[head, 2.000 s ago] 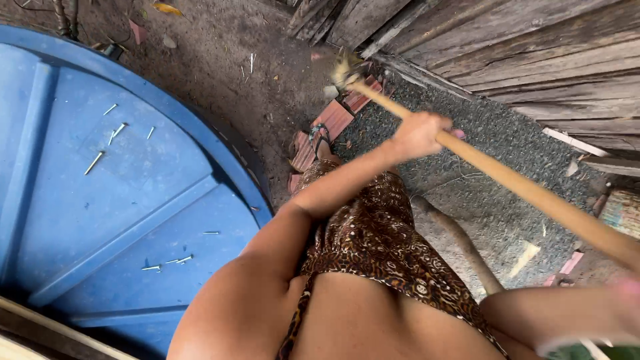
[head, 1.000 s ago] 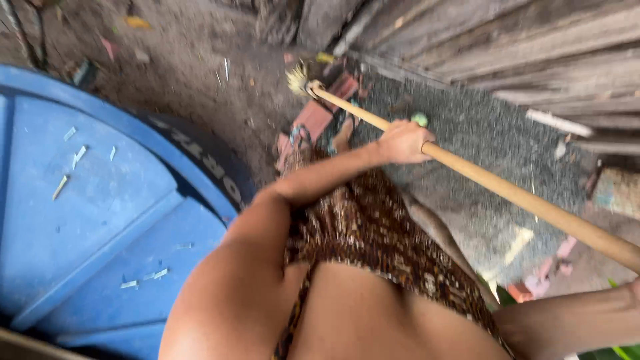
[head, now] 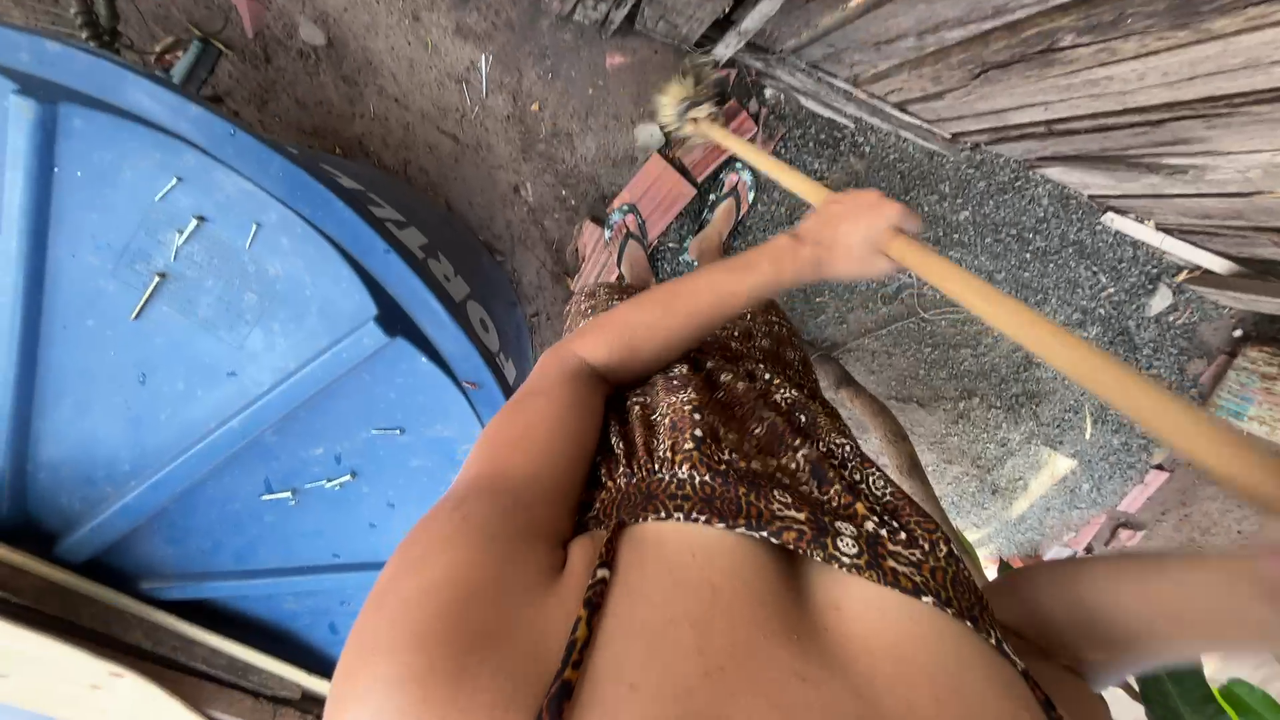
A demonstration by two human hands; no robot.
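Observation:
My left hand (head: 862, 235), at the end of my bent left arm, is closed around the long wooden handle (head: 1060, 350) of a broom or brush. The handle slopes from the right edge up to the pale, bristly head (head: 688, 100), which is blurred and lies beyond my feet near the tiles. Whether the head touches the ground I cannot tell. My right forearm (head: 1130, 610) reaches to the right edge, and my right hand is cut off there.
A blue plastic tank lid (head: 190, 300) at the left bears several loose screws (head: 148, 296). My flip-flops (head: 628, 228) stand by reddish ridged tiles (head: 655, 195). Dark gravel (head: 1000, 240) borders a weathered plank wall (head: 1080, 100). A branch or root (head: 880, 420) lies beside my skirt.
The brush head has swung left and then back right, with my left hand staying on the handle. Both my feet show more plainly now. The view has shifted somewhat.

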